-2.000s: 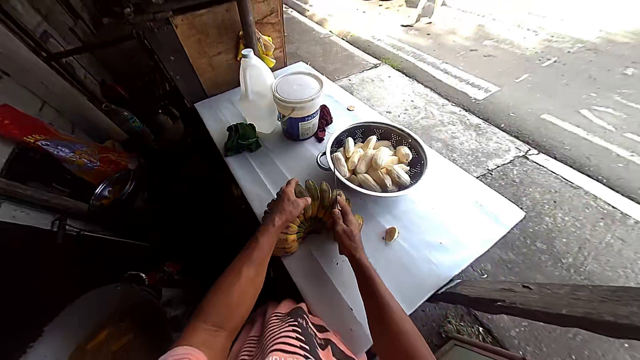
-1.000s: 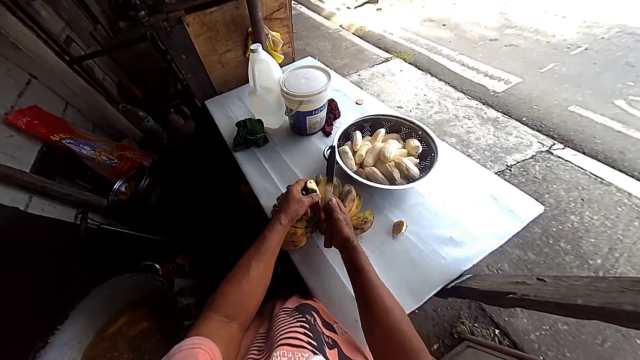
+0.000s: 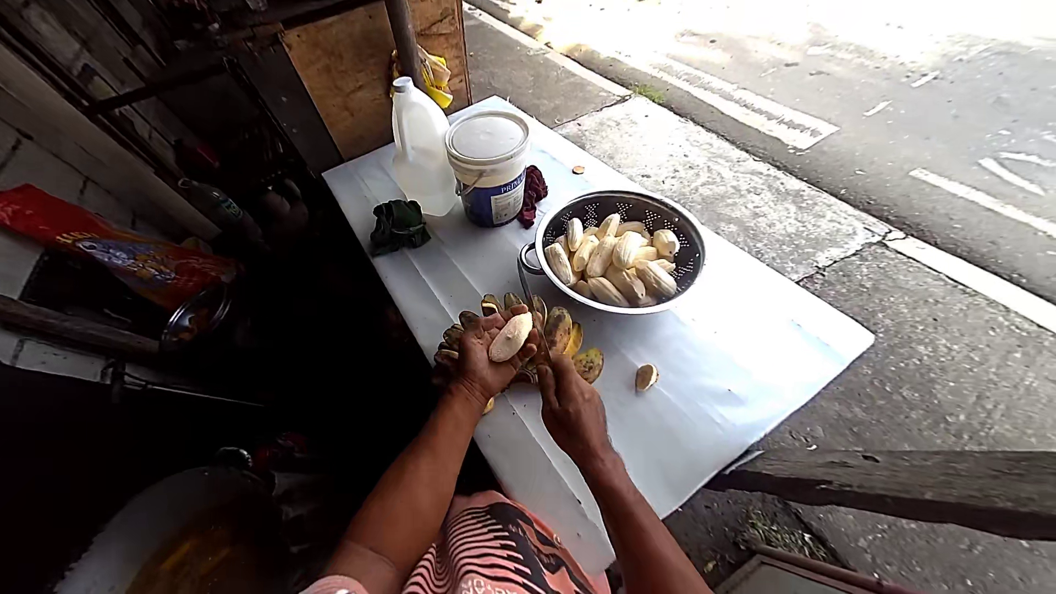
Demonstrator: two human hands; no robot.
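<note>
My left hand [image 3: 487,355] holds a peeled banana [image 3: 511,337] on its palm and fingers. In my right hand [image 3: 569,396] is a knife [image 3: 525,285], its blade pointing away from me beside the peeled banana. Under and around both hands lie unpeeled, dark-spotted yellow bananas [image 3: 558,330] on the white-covered table [image 3: 726,363]. Just beyond them stands a metal colander [image 3: 693,264] holding several peeled bananas [image 3: 627,247]. A small cut piece [image 3: 646,377] lies to the right of my right hand.
A plastic jug [image 3: 421,157], a lidded bucket [image 3: 488,165], a dark green cloth [image 3: 399,225] and a maroon cloth [image 3: 534,195] sit at the table's far left. A wooden beam [image 3: 891,487] runs beside the right corner. A large pan [image 3: 181,528] is at lower left.
Two seconds ago both hands were on the banana bunch; a second ago the knife stood upright between them. Now a peeled banana rests in my left hand.
</note>
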